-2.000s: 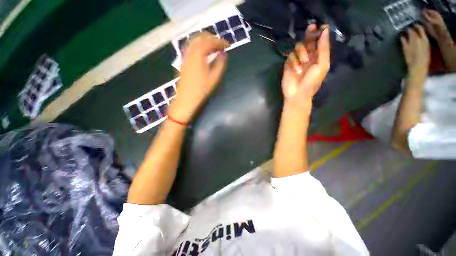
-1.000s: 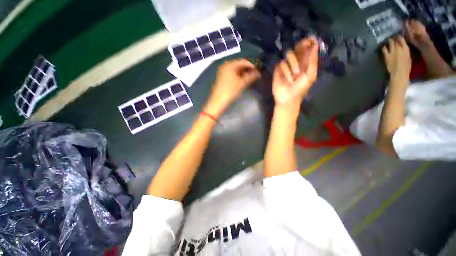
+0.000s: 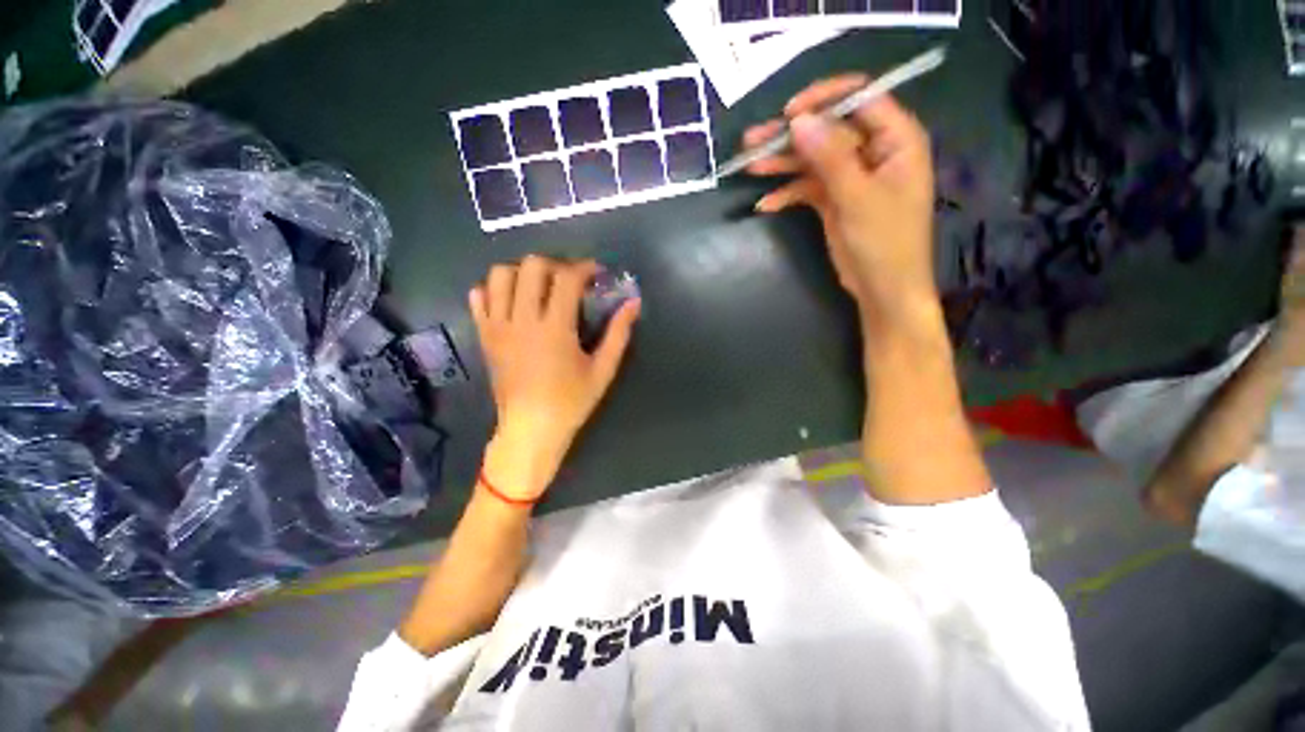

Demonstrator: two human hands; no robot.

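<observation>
My left hand [image 3: 544, 343] rests low over the dark green bench, with a small dark plastic part [image 3: 610, 295] between thumb and fingers. My right hand [image 3: 873, 186] holds silver tweezers [image 3: 873, 92] like a pen, their tips pointing left at the right edge of the sticker sheet [image 3: 587, 146]. The sheet is white-bordered, with two rows of black near-square pads, and lies just beyond my left hand. Whether the tips touch a pad cannot be told.
A large crinkled clear bag [image 3: 186, 358] of black parts fills the left, with black parts [image 3: 422, 360] at its mouth. Spare sheets [image 3: 837, 15] overlap at the far edge. A loose black pile [image 3: 1131, 129] lies right. Another person's white sleeve [image 3: 1259, 522] is at the right edge.
The view has shifted. My left hand has moved back toward me and now holds a part. My right hand has turned over, and tweezers now show in it, by the sheet.
</observation>
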